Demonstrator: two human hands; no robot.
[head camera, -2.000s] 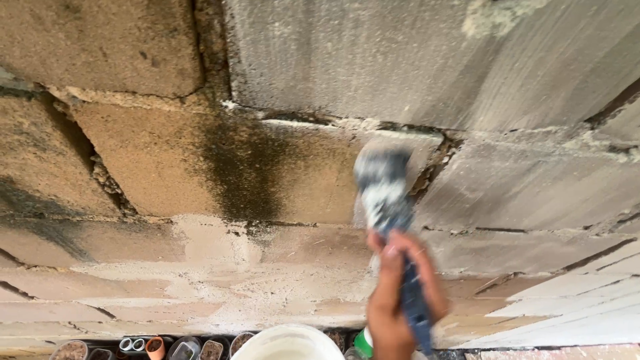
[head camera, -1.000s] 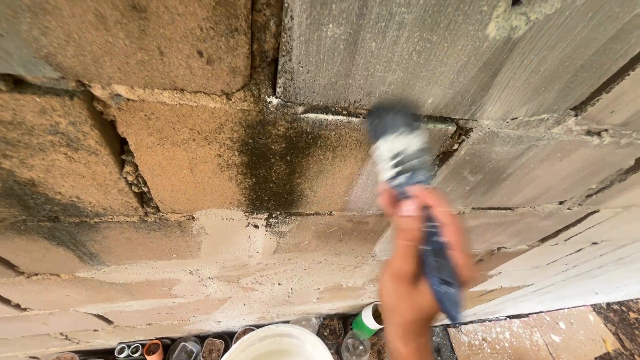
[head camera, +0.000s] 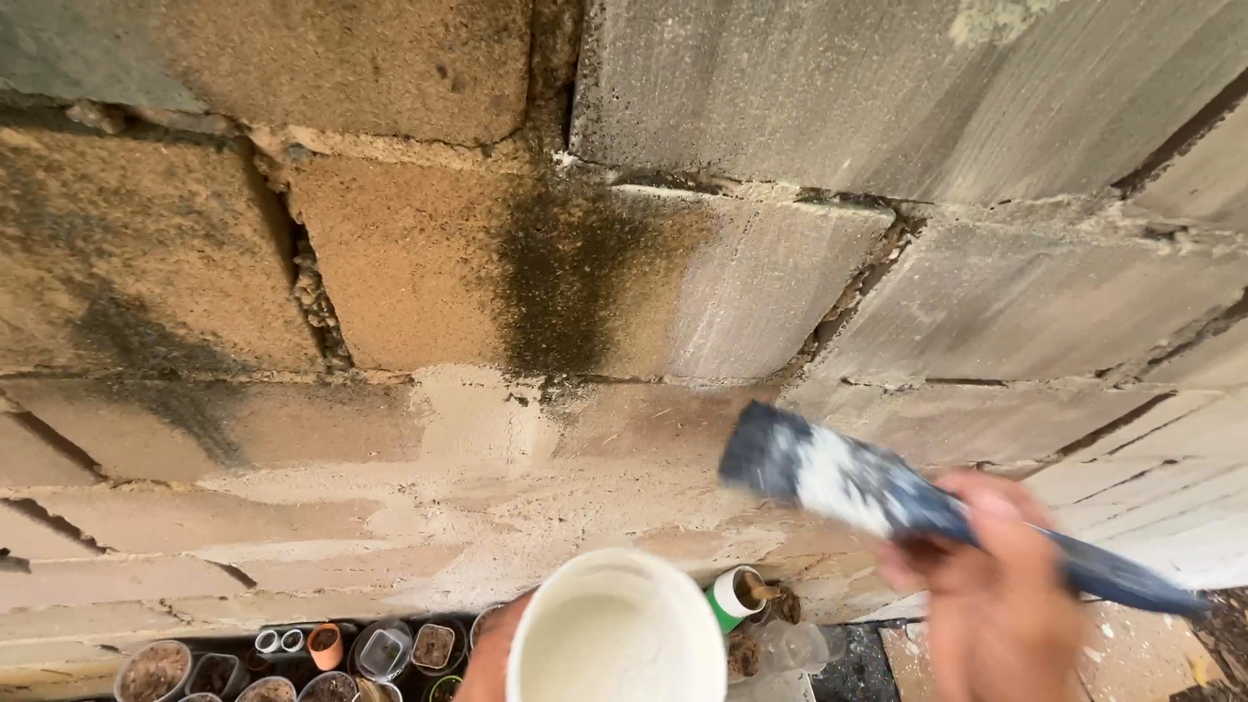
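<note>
My right hand (head camera: 1004, 575) grips a paintbrush (head camera: 877, 487) with a dark blue handle, white paint smeared over its ferrule area and dark bristles pointing left. The bristles are in front of the block wall (head camera: 409, 263); whether they touch it cannot be told. My left hand (head camera: 495, 653) holds a white tub (head camera: 617, 634) of whitish liquid at the bottom centre, mostly hidden behind it. Whitish, brushed-looking coating covers the right part of the middle block (head camera: 770, 283), beside a dark stain (head camera: 565, 273) on bare tan block.
Several small pots and clear containers (head camera: 385, 648) of soil line the wall's foot. A green and white cup (head camera: 733, 597) stands right of the tub. Paint-spattered boards (head camera: 1131, 643) lie at lower right. Open joints (head camera: 317, 292) run between the blocks.
The right hand and brush have moved down and right from the middle block, and the brush now points left. The tub shows more fully, with left-hand fingers beside it. Coating covers more of the middle block.
</note>
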